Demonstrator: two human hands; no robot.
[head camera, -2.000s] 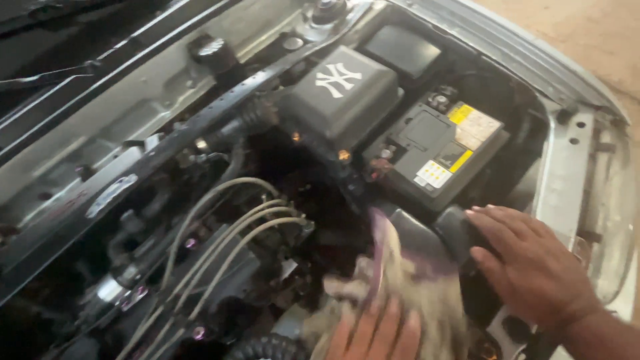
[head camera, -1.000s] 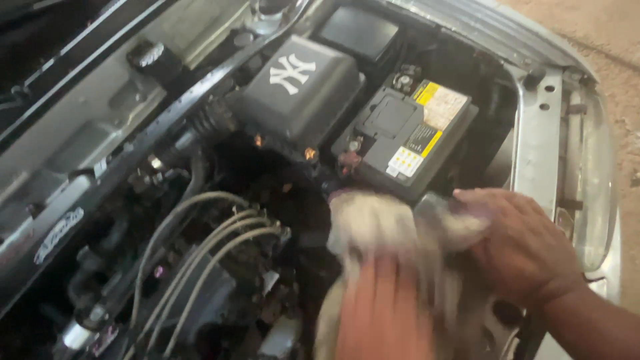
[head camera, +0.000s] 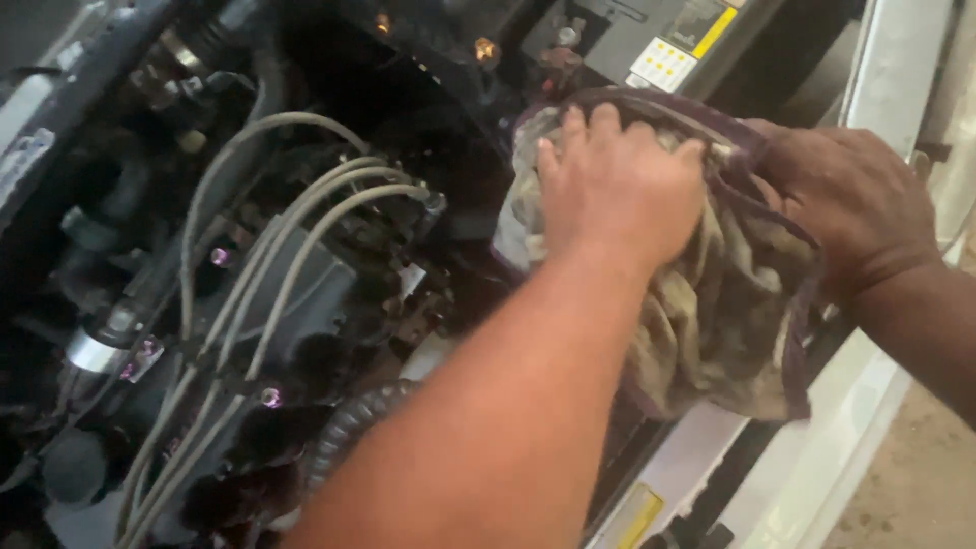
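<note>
A stained beige cloth with a dark purple border (head camera: 732, 305) lies bunched in the engine bay, just below the car battery (head camera: 610, 38). My left hand (head camera: 621, 187) presses on its upper part, fingers spread and a little bent over the fabric. At the cloth's upper right edge is my right hand (head camera: 846, 198), with its fingertips hidden behind the purple border; how firmly it grips does not show. Whatever is under the cloth is covered.
Several grey ignition leads (head camera: 305, 198) curve over the engine at the left. A black corrugated hose (head camera: 351, 427) runs beside my left forearm. The car's pale metal front edge (head camera: 892, 69) lies along the right, with a yellow-marked label (head camera: 640, 518) near the bottom.
The view has shifted closer to the cloth and leads. My left hand, blurred over the cloth before, now rests higher on it, and the cloth is spread wider between both hands.
</note>
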